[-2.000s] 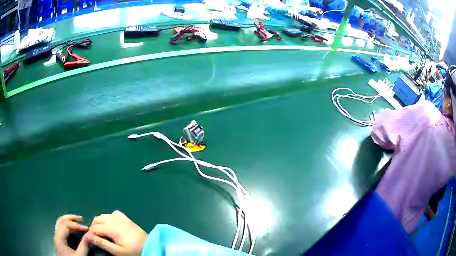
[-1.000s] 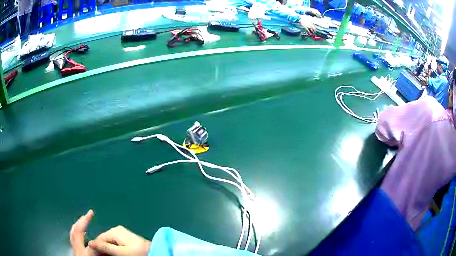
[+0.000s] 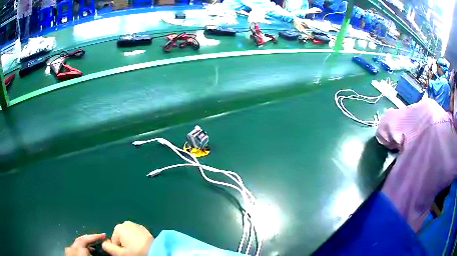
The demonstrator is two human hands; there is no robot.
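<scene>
My left hand (image 3: 82, 246) and my right hand (image 3: 130, 241) are close together at the lower left edge, partly cut off. A dark patch shows between their fingers; I cannot tell whether it is a held object or shadow. A light blue sleeve covers my right arm. White cables (image 3: 220, 184) lie loose on the green bench, two plug ends pointing left, and run off the bottom edge. A small silver-grey component (image 3: 197, 137) with yellow tape (image 3: 198, 152) stands beside the cables, touching or nearly touching them.
Beyond the green rail (image 3: 175, 60) lie dark oblong units (image 3: 134, 40) and red and black clamps (image 3: 181, 42). At right are a coiled white cable (image 3: 346, 107), a white strip (image 3: 388, 93), a person in a pink smock (image 3: 418, 145) and a large blue box (image 3: 373, 230).
My left fingers, raised and spread a second ago, are now lower and bent beside my right hand. The units and clamps beyond the rail have shifted slightly left.
</scene>
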